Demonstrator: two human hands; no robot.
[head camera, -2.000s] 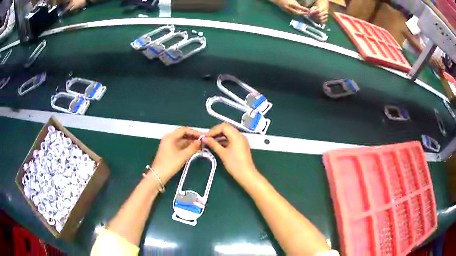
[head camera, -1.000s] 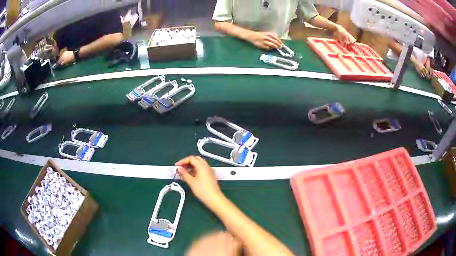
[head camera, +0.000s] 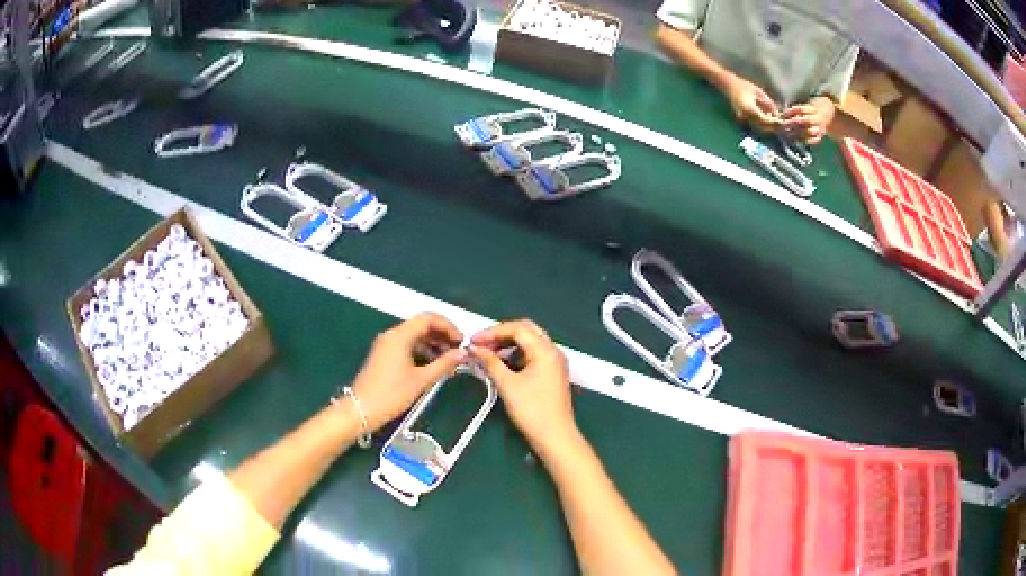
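A white loop-shaped unit (head camera: pixel 414 459) lies on the green surface in front of me, its blue patch towards me and its rounded end up at my fingers. My left hand (head camera: pixel 407 366) and my right hand (head camera: pixel 527 377) meet fingertip to fingertip just beyond that rounded end. They pinch a small white part (head camera: pixel 467 344) between them, mostly hidden by the fingers. I cannot tell whether it touches the loop.
A carton of small white round parts (head camera: pixel 169 321) stands at left. A pink-red compartment tray (head camera: pixel 842 506) lies at lower right. Loop units lie beyond the white strip, two at right (head camera: pixel 675 326), others left and farther back. A person (head camera: pixel 776 68) works across the line.
My left hand, blurred low in the picture a second ago, is now up at the loop's rounded end, meeting my right hand. The view has turned, so the scene appears tilted and shifted.
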